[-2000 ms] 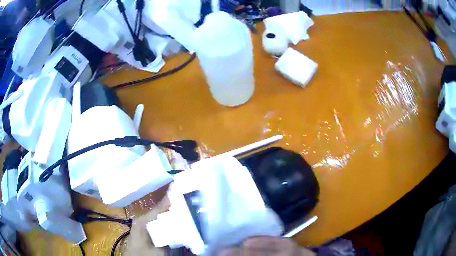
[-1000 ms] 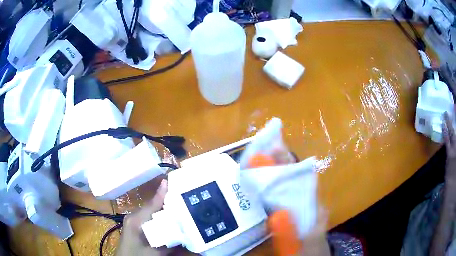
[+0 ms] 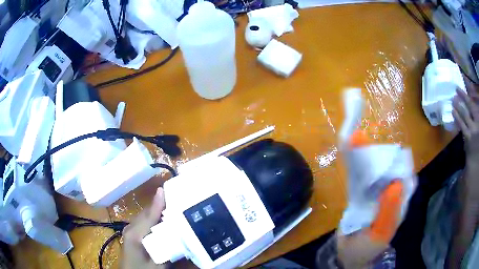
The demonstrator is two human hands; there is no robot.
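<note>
A white security camera (image 3: 231, 210) with a black dome head (image 3: 278, 178) lies in front of me, its black label with square codes facing up and thin white antennas along its sides. My left hand (image 3: 144, 223) is at its bracket end, fingers against the body, partly hidden behind it. My right hand (image 3: 375, 199), with orange finger cots, holds a pale wiping cloth (image 3: 381, 163) to the right of the camera, apart from it. The hand and cloth are blurred.
More white cameras (image 3: 86, 152) and black cables crowd the left. A translucent bottle (image 3: 210, 58), a white block (image 3: 280, 58) and a round white part (image 3: 258, 34) stand at the back. At right, another person's hand (image 3: 466, 113) touches a white camera (image 3: 442, 86).
My right hand and the cloth have moved off the camera to the right, uncovering the black dome. The left hand stays at the bracket end. The view has shifted slightly.
</note>
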